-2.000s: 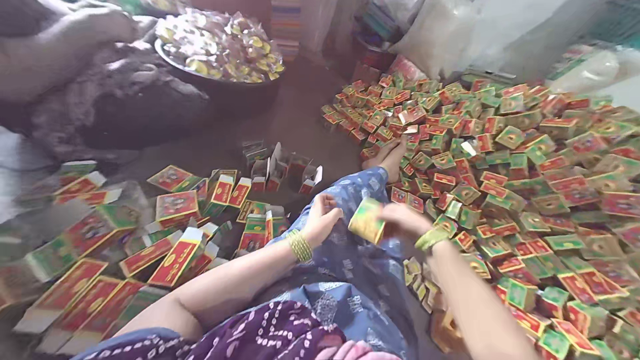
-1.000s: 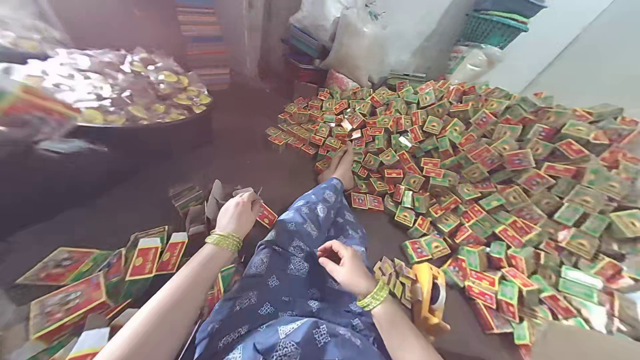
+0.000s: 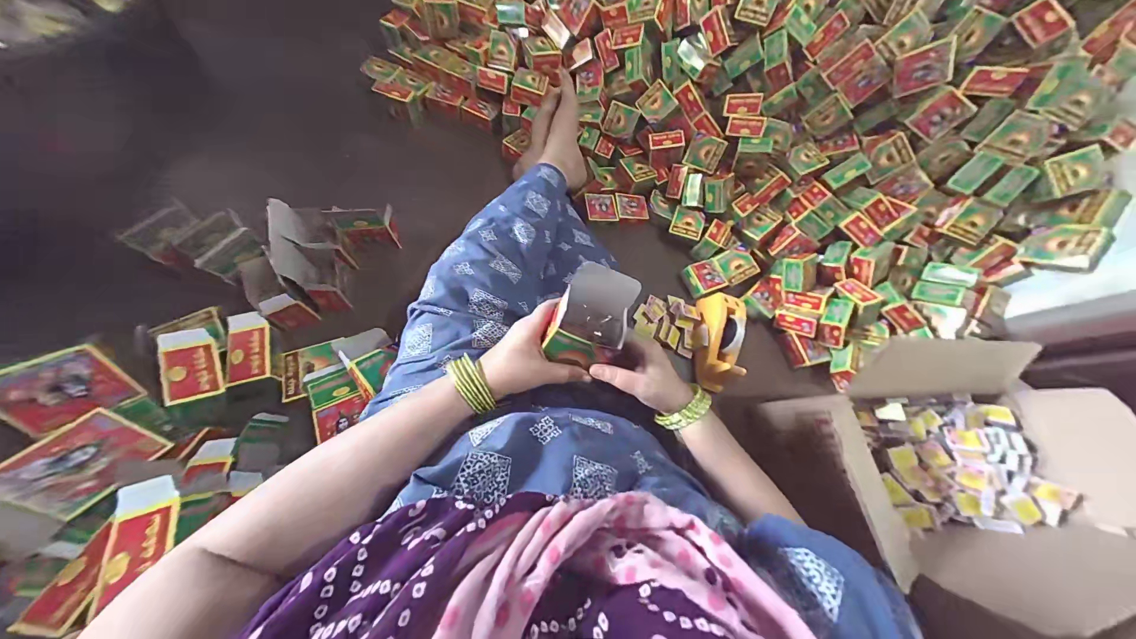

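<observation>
Above my lap, my left hand (image 3: 528, 355) grips a small red and green carton (image 3: 577, 333) whose grey inner flap stands up at the top. Its mouth faces up. My right hand (image 3: 643, 368) is at the carton's lower right side, its thumb near the base; some of its fingers are hidden behind the carton. Just right of my leg lie small yellow-and-white packets (image 3: 667, 324) beside a yellow tape dispenser (image 3: 721, 335). Unfilled-looking cartons with raised flaps (image 3: 297, 257) lie to the left of my legs.
Many red and green cartons (image 3: 799, 160) are heaped ahead and to the right. More cartons (image 3: 191, 364) lie at the left. An open cardboard box (image 3: 950, 577) at the lower right holds small yellow and white packets (image 3: 967, 461). My bare feet (image 3: 555, 133) touch the heap's edge.
My left hand has come from the cartons on the left to above my lap, where a carton is now held. My right hand has joined it. The view has tipped downward.
</observation>
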